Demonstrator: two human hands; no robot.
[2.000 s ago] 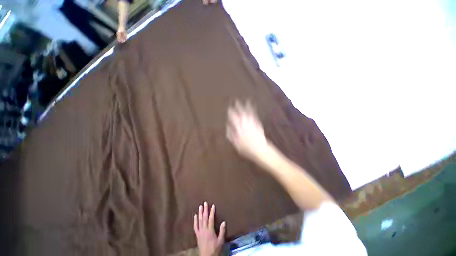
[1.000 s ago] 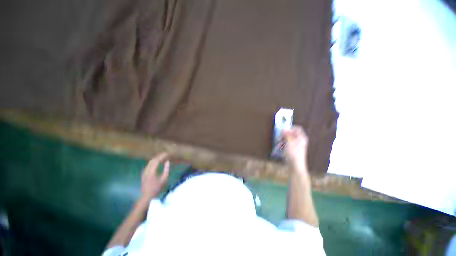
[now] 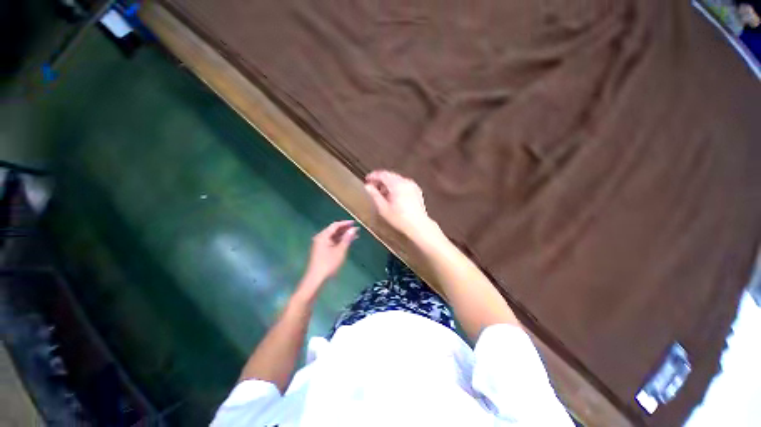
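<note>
The dark brown fabric covers the table at the right, with many wrinkles across its middle. My right hand is at the near fabric edge, fingers curled; whether it pinches the cloth cannot be told. My left hand is beside the table's wooden edge, over the floor side, empty with fingers slightly bent and apart. A silver-white lay weight lies on the cloth near its cut end at the lower right.
The worn wooden table border runs diagonally from upper left to lower right. White paper shows beyond the cut end. Green floor lies at the left. Blue and white parts are at the upper left, dark equipment at the lower left.
My right hand has let go of the weight, which now lies on the cloth, and has moved to the near fabric edge further left. The view has turned left along the table.
</note>
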